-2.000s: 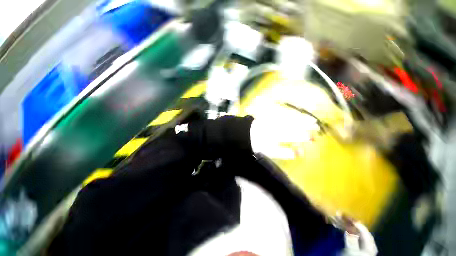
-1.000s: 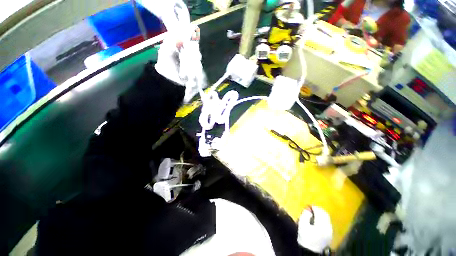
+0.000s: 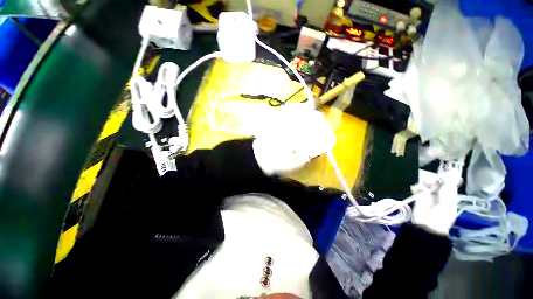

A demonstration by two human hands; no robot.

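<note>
My left hand (image 3: 280,153), in a white glove, is over the yellow mat (image 3: 349,140), closed on a white socket block (image 3: 315,129). Glove and block are overexposed and blend, so the fingers are hard to tell. A white power cord (image 3: 383,211) runs from the block down to the right in loops. My right hand (image 3: 435,209), also white-gloved, grips the plug end of the cord beside the clear bags at the right.
Two white fixed sockets (image 3: 236,36) stand at the upper left, with looped cord (image 3: 153,96). A wooden-handled stick (image 3: 342,89) and a thin black lead (image 3: 274,101) lie on the mat. Clear plastic bags (image 3: 467,87) and bundled cords (image 3: 488,225) are right. A green conveyor (image 3: 58,134) runs left.
My left hand has moved from over the conveyor to the mat with the block. My right hand has moved right, to beside the bags. The view has turned right.
</note>
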